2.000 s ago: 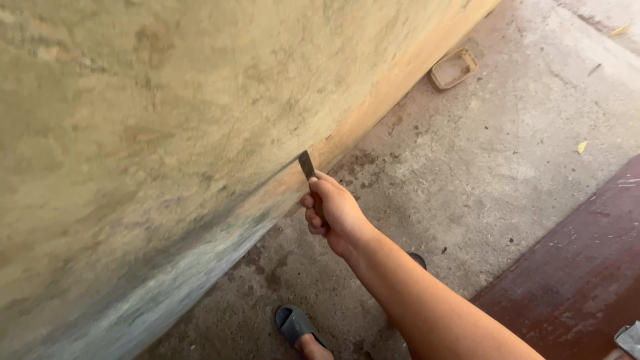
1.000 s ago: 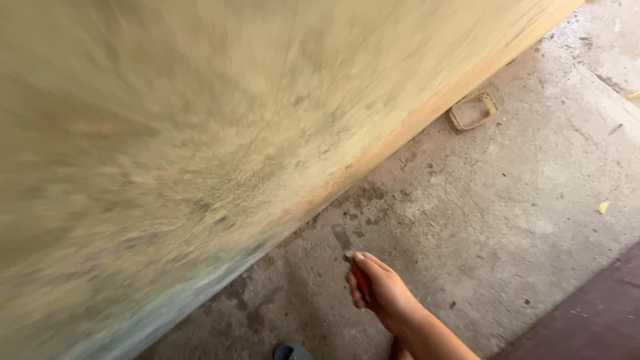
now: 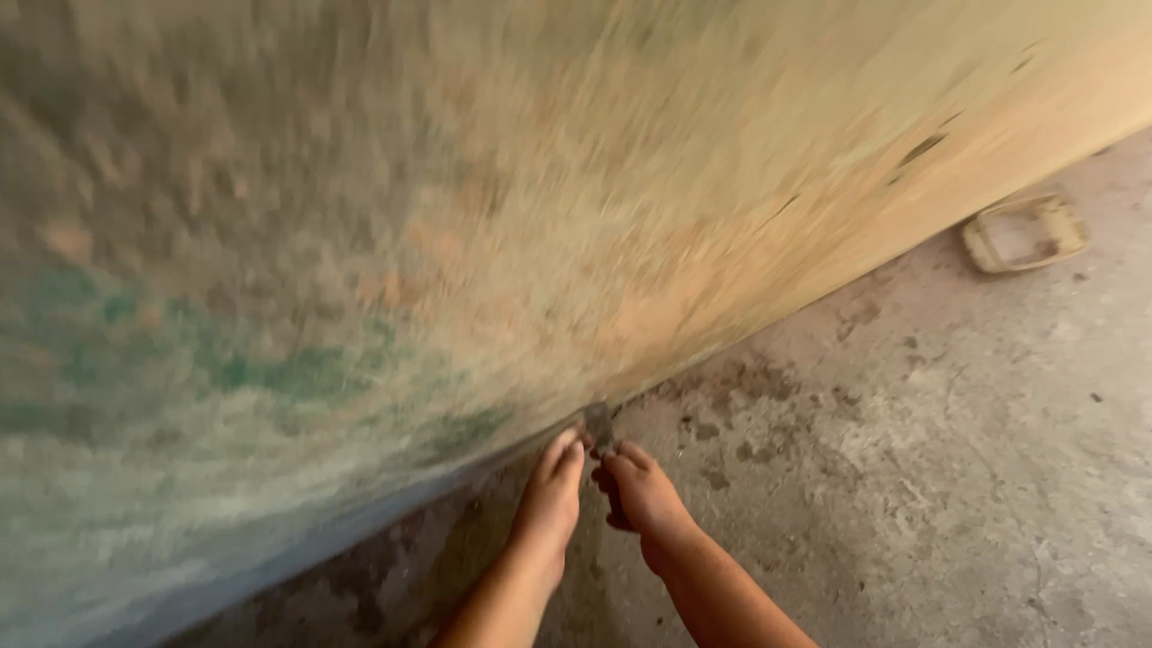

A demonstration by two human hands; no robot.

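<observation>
My right hand (image 3: pixel 641 493) grips the dark handle of a scraper (image 3: pixel 598 427), whose flat grey blade points up at the foot of the painted wall (image 3: pixel 504 297). Just left of the blade is my left hand (image 3: pixel 551 490), its fingertips close to the blade and the wall's lower edge. Whether those fingertips touch the blade is blurred. The wall shows worn yellow, orange and green patches.
A shallow, dirty plastic tray (image 3: pixel 990 250) lies on the floor against the wall at the right. Rough concrete floor (image 3: pixel 945 468) with dark stains and small crumbs runs along the wall's base.
My left hand has come into view beside the right. The scraper, over the floor one second ago, is now at the wall's base. The view has moved closer to the wall.
</observation>
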